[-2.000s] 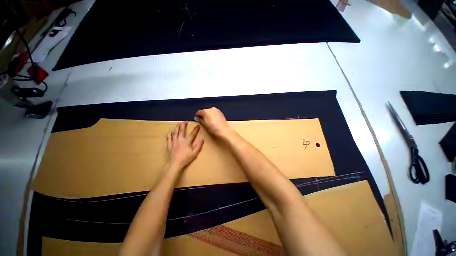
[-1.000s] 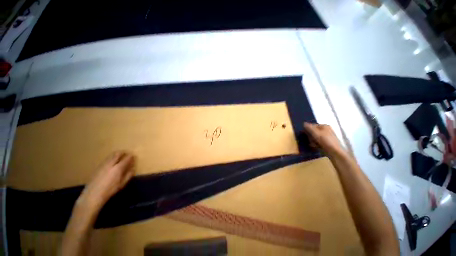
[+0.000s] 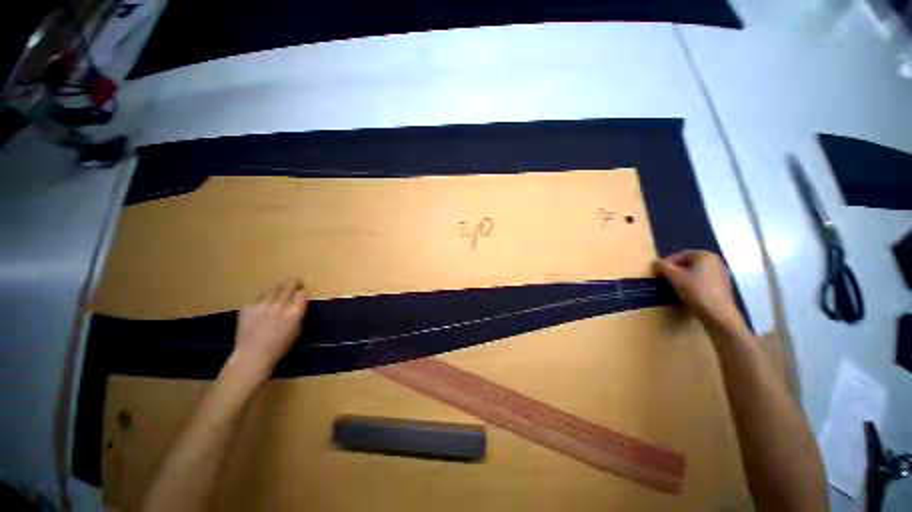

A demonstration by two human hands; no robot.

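Note:
A long tan card pattern (image 3: 400,235) with handwriting and a punched hole lies on black cloth (image 3: 420,145). My left hand (image 3: 270,325) rests at its lower edge, left of the middle, fingers curled; whether it holds anything is hidden. My right hand (image 3: 700,280) is at the pattern's lower right corner, thumb and fingertips pinched together at the corner; I cannot tell if they hold card or chalk. Thin white chalk lines show on the cloth between this pattern and a second tan pattern (image 3: 600,380) nearer me.
A reddish gridded ruler (image 3: 540,420) and a dark grey bar (image 3: 409,438) lie on the near pattern. Black-handled shears (image 3: 840,285), a paper slip (image 3: 850,420) and a black clip (image 3: 880,470) lie at right. More black cloth (image 3: 400,20) lies at the far side.
My right hand has moved from the pattern's upper edge to its lower right corner. My left hand has moved left and down to the lower edge. The view has shifted, showing the grey bar.

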